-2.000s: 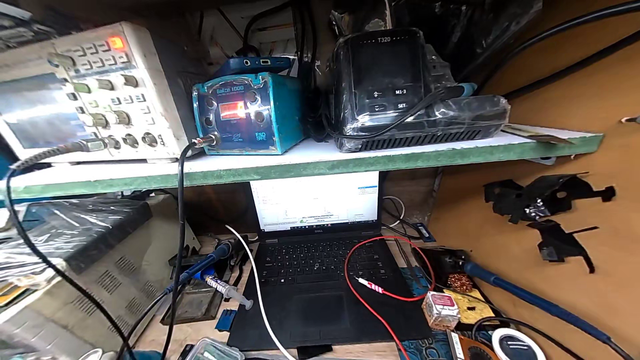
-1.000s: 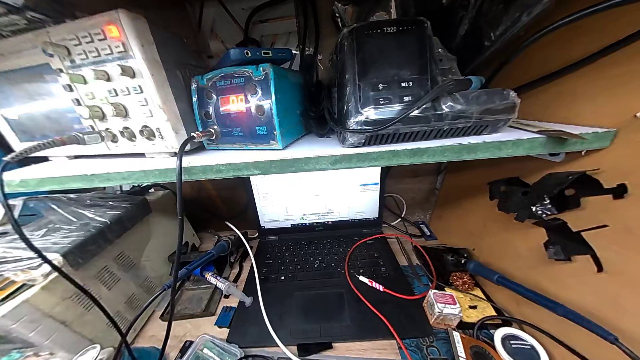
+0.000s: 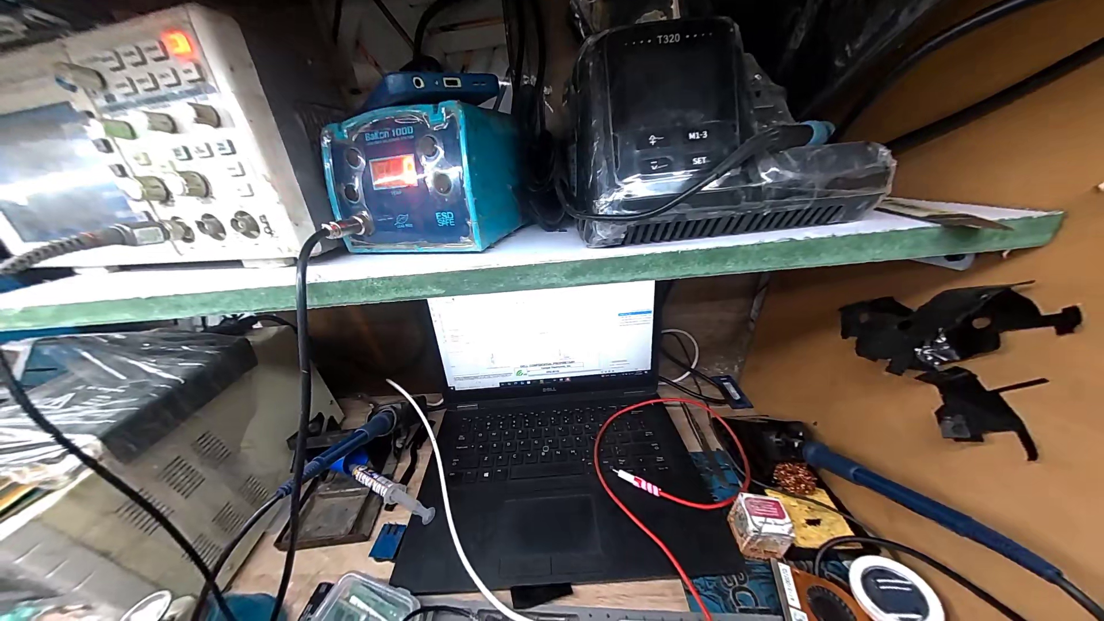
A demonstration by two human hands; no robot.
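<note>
Neither of my hands is in view. An open Dell laptop [image 3: 548,535] stands on the bench under the shelf, its screen lit. Across its keyboard lies a red-and-white test probe [image 3: 636,483] on a looped red lead, and a white cable [image 3: 444,492] runs over its left part. To the left are a syringe [image 3: 388,493] and a blue-handled soldering iron [image 3: 345,444] in a holder. On the right, a second blue-handled iron [image 3: 931,509] rests beside a copper wire tip cleaner [image 3: 793,477], a yellow sponge [image 3: 815,517] and a small box [image 3: 762,524].
The green-edged shelf [image 3: 517,272] bears an oscilloscope [image 3: 172,147], a blue soldering station [image 3: 405,177] with a lit display, and a plastic-wrapped T320 station [image 3: 673,129]. Below left stands a beige instrument [image 3: 181,483]. A clear plastic box [image 3: 362,597], a round white-rimmed item [image 3: 895,591] and black cables lie near the front.
</note>
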